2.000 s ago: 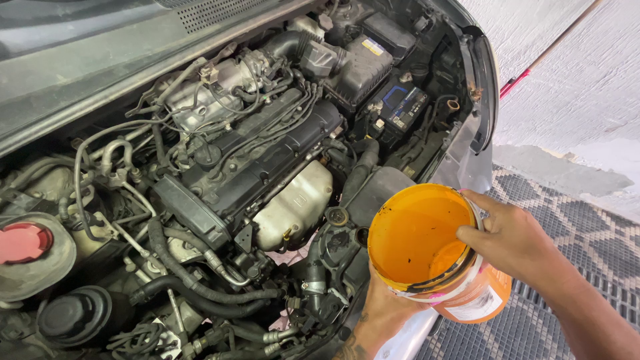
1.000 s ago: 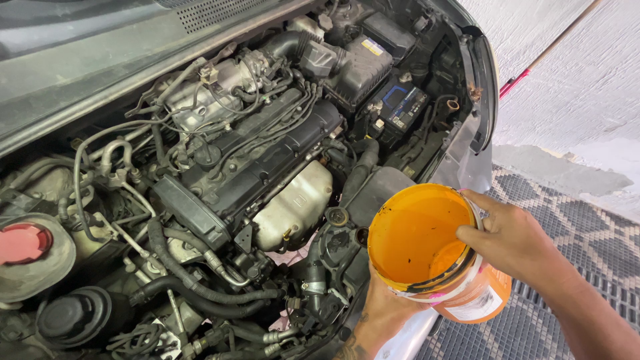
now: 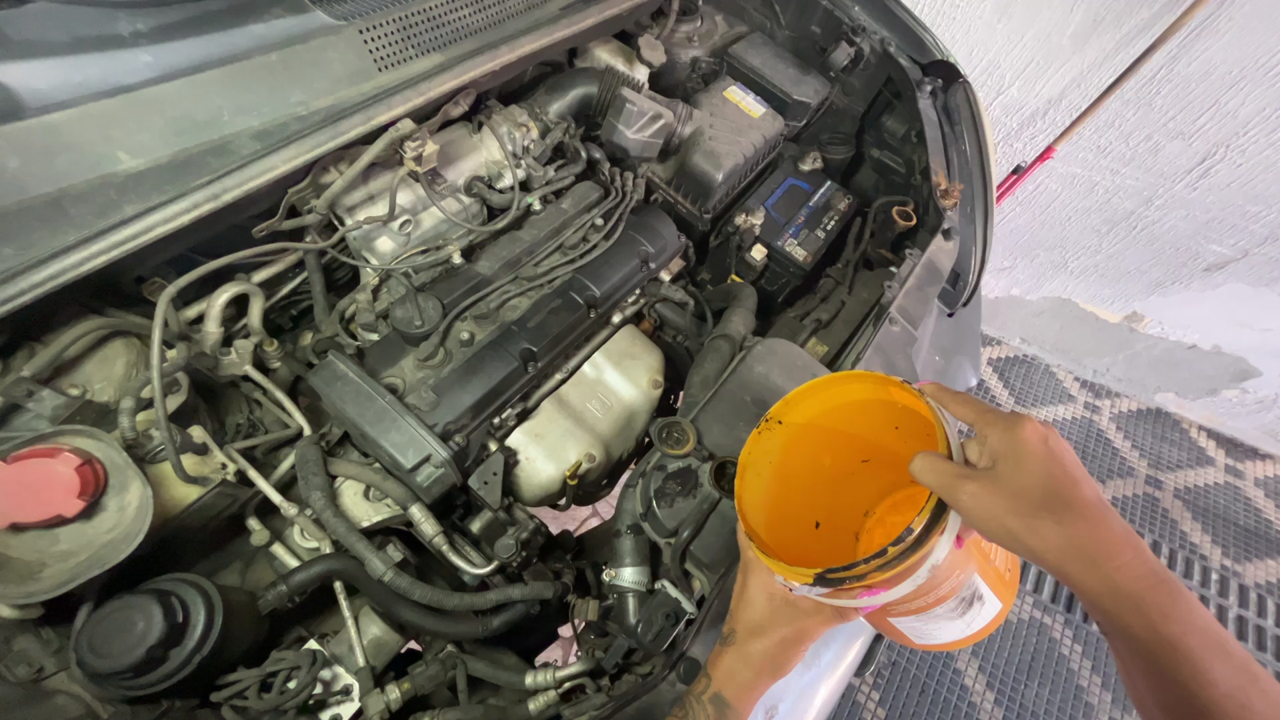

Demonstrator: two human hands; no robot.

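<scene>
An orange plastic bucket with a black-smeared rim is tilted over the front edge of a car's engine bay, its open mouth facing up toward me. My right hand grips the rim on the right, with the thumb over the edge. My left hand supports the bucket from below on the left, its fingers mostly hidden. Some liquid seems to lie inside, though its amount is unclear. Just left of the bucket are a round metal-rimmed filler neck and a dark opening, partly covered by the bucket.
The black engine cover and metal heat shield lie left of the bucket. Behind are the battery and air filter box. A red cap is at far left. Dark floor mats and a white wall are at right.
</scene>
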